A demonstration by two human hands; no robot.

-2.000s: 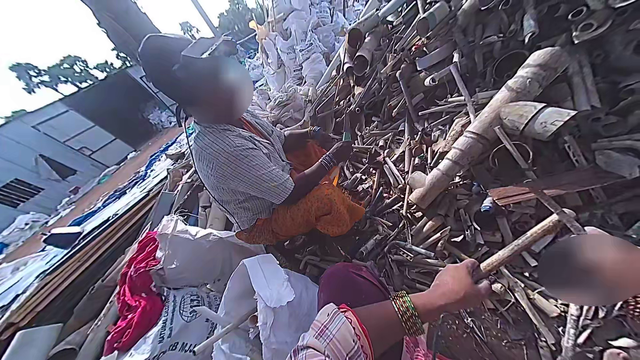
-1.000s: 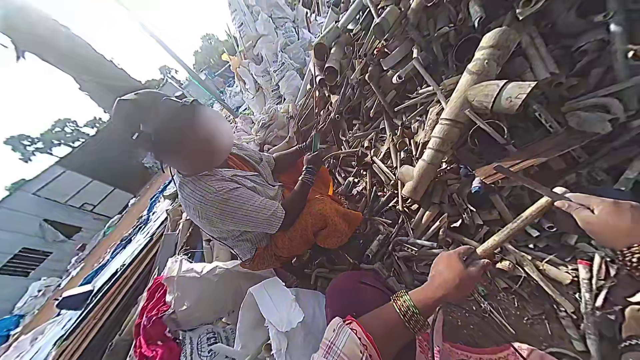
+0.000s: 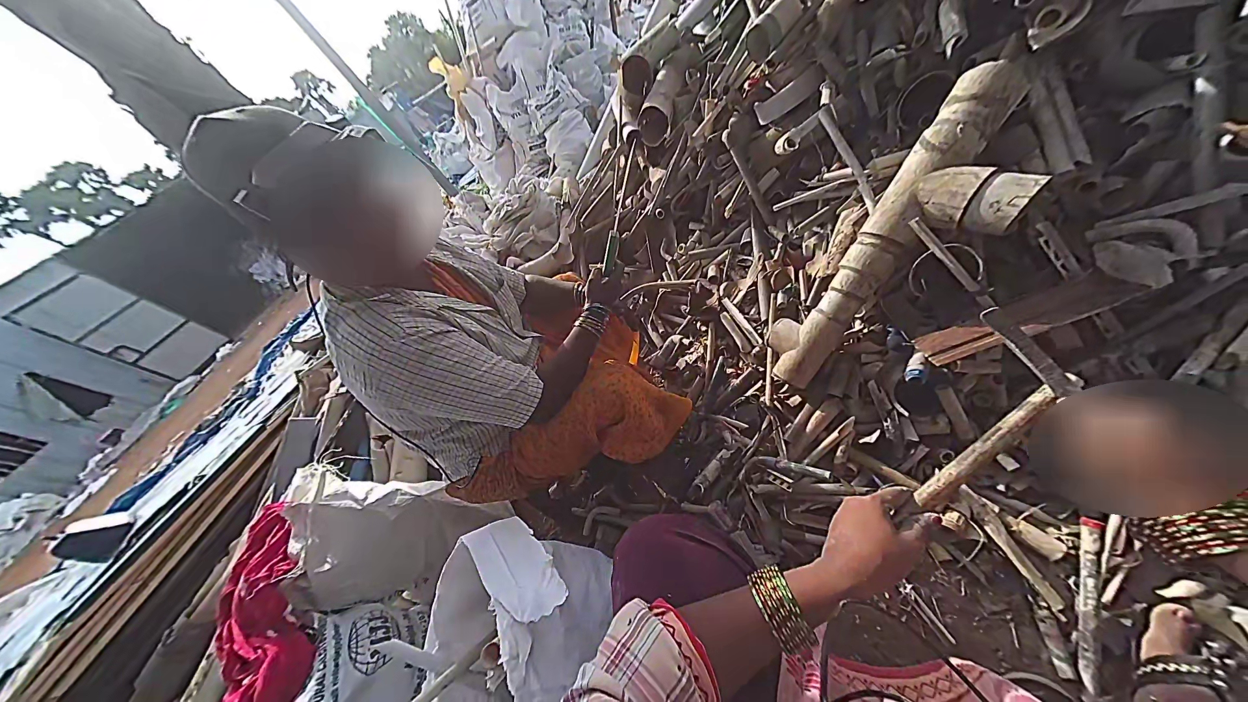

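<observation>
My left hand (image 3: 877,546), with bangles on its wrist, is closed around the lower end of a pale, pipe-like piece (image 3: 990,448). The upper end of that piece meets a long grey bar-like piece (image 3: 1019,341), close to my right hand (image 3: 1141,448). A blur covers my right hand, so its fingers and grip are hidden; bangles show at its wrist. Beyond both hands lies a heap of scrap pipes (image 3: 780,322), with one thick pale pipe (image 3: 907,214) slanting across it.
A person (image 3: 439,361) in a checked shirt, orange cloth and cap sits at left, holding a green-handled tool (image 3: 611,252). White sacks (image 3: 390,536) and a red cloth (image 3: 261,604) lie at lower left. Stacked long strips (image 3: 185,507) stand behind. A bare foot (image 3: 1168,632) shows at lower right.
My left hand stays around the pale piece. My right hand, seen bare-fingered at its far end one second ago, is now blurred. The view has shifted slightly.
</observation>
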